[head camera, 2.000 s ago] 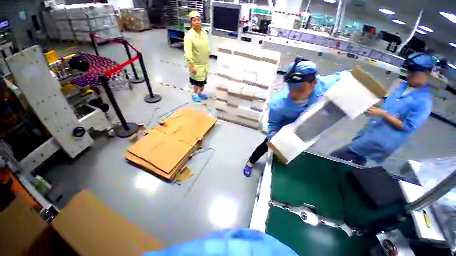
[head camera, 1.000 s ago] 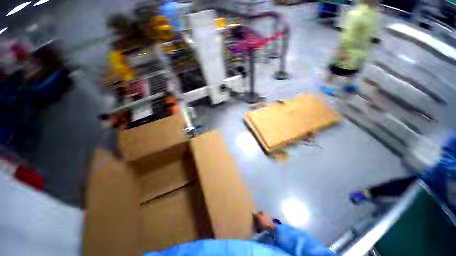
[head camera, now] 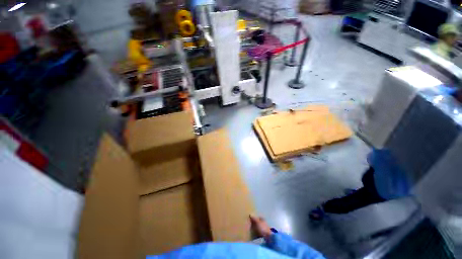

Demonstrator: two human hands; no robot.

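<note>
A large brown carton (head camera: 167,215) lies open in front of me. Its far flap (head camera: 161,132), left flap (head camera: 107,202) and right flap (head camera: 225,187) are spread out, and a dark seam crosses its bare inside. My right hand (head camera: 261,226) holds the outer edge of the right flap near the bottom of the view; its fingers are blurred. My left hand is not in view. At the right, a large grey bagged unit (head camera: 423,121) with a white foam block (head camera: 387,103) is held up close in front of a person in blue, partly hiding them.
A white-framed sealing machine (head camera: 226,55) with rollers stands beyond the carton. Flattened cartons (head camera: 304,132) lie on the floor. Barrier posts (head camera: 266,83) with red tape stand behind. A white surface (head camera: 38,202) is at left, a green bench (head camera: 420,243) at lower right.
My view has swung left from the bench to the carton. My right hand has come into view on the right flap. The foam-cushioned unit and the person carrying it have come closer.
</note>
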